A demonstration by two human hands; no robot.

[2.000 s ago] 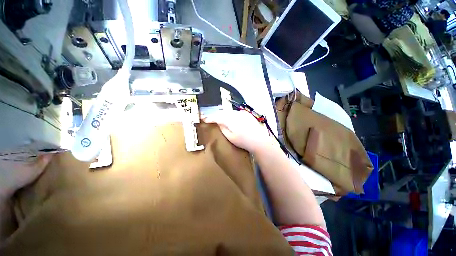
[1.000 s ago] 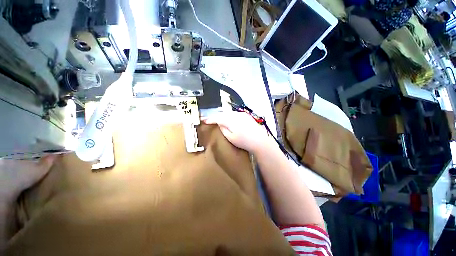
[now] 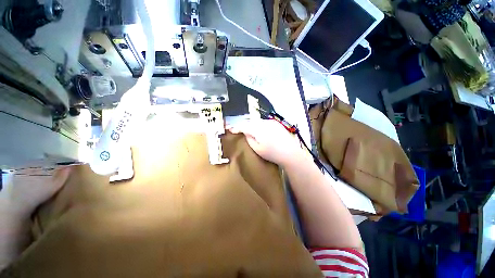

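Note:
A brown bag body (image 3: 173, 217) lies spread under the machine, its upper part beneath the two prongs of the pale clamp frame (image 3: 215, 136). Glare whitens the fabric near the needle. My left hand (image 3: 40, 187), cut off by the left edge, holds the bag's left side; its fingertips are partly hidden. My right hand (image 3: 263, 138) is at the bag's upper right corner, just right of the right prong, fingers pinching the fabric edge. A white lamp arm (image 3: 116, 127) hangs over the left prong.
Red and black thread snips (image 3: 285, 125) on a dark cord lie beside my right hand. A tablet-like control screen (image 3: 339, 35) stands behind at right. A crumpled brown bag (image 3: 369, 163) and white sheet (image 3: 375, 118) lie at right, above a blue bin (image 3: 418, 195). Another person's patterned clothing shows at upper right.
The whole view has shifted slightly, so everything sits a little farther right. Both hands, the bag and the clamp frame keep their places relative to each other.

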